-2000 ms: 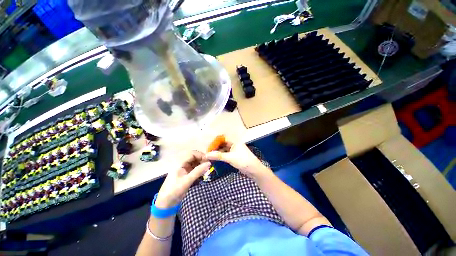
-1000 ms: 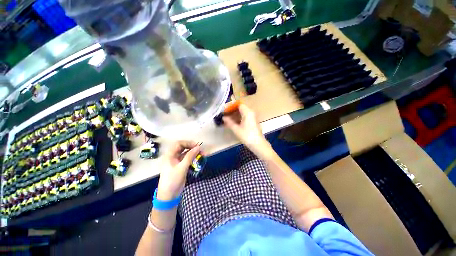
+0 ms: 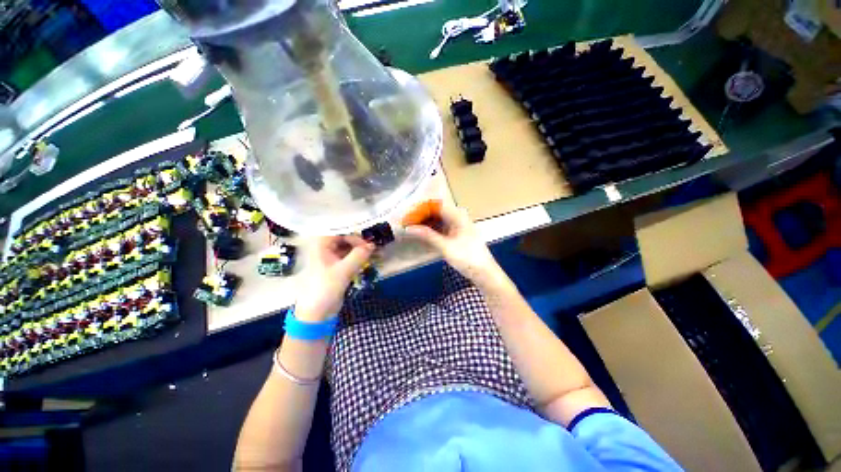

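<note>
My left hand (image 3: pixel 325 277) holds a small black plastic housing (image 3: pixel 378 233) at its fingertips, just below the clear hood. A circuit board (image 3: pixel 362 280) hangs under the same hand, partly hidden by the fingers. My right hand (image 3: pixel 449 238) is shut on the orange grip of a soldering iron (image 3: pixel 423 214), just right of the housing. The tip of the iron is too small to make out. Whether wires join the board and the housing cannot be told.
A clear fume hood (image 3: pixel 346 147) hangs over the work. Rows of circuit boards (image 3: pixel 92 295) lie at left, loose boards (image 3: pixel 276 260) beside them. Black housings (image 3: pixel 590 115) stand in rows on cardboard (image 3: pixel 503 175). An open carton (image 3: pixel 636 369) is at lower right.
My left hand now holds a black housing at its fingertips, which it did not a second ago. My right hand with the orange grip has come slightly down, beside the housing.
</note>
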